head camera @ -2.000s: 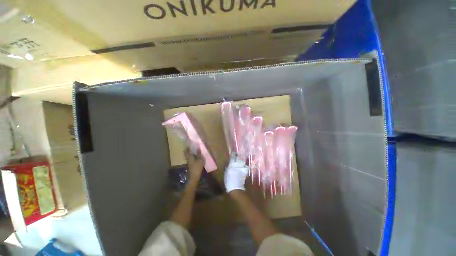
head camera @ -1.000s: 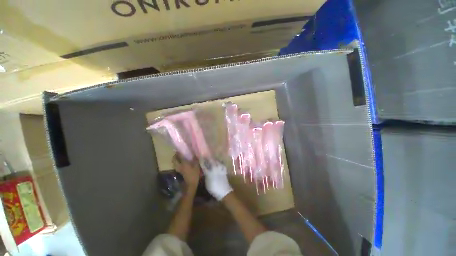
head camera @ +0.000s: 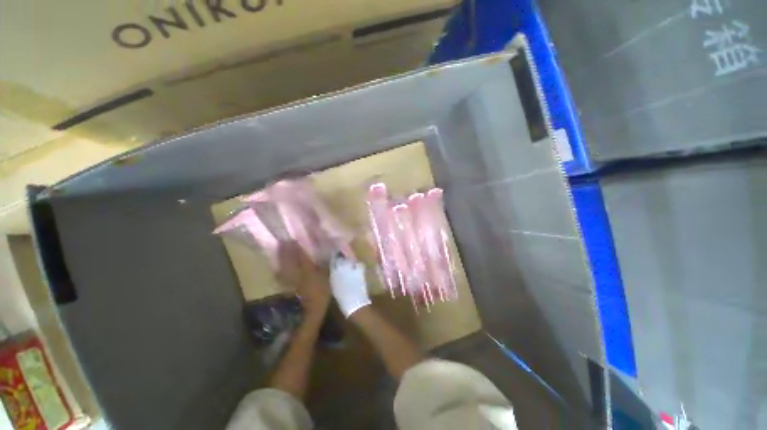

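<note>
Several pink strips in clear bags [head camera: 414, 243] lie side by side on the right part of the tan cardboard liner [head camera: 458, 323], inside a deep grey box. A second, blurred group of bagged pink strips [head camera: 290, 210] lies at the left of the liner, partly overlapping. My left hand [head camera: 303, 273], bare, is on the lower ends of this group and holds them; its fingers are blurred. My right hand [head camera: 348, 285], in a white glove, is at the lower right end of the same group, with its fingertips against a strip. Its grip is unclear.
The grey box walls [head camera: 143, 277] surround both arms. A dark crumpled bag [head camera: 273, 319] lies by my left forearm. An ONIKUMA carton [head camera: 252, 50] stands beyond the box. Grey and blue boxes [head camera: 673, 252] stand at right. A red printed item [head camera: 34, 386] is at lower left.
The left group has grown from one strip to several, and the right group has fewer strips. My gloved hand has moved from the right group to the left one. The view has shifted and tilted.
</note>
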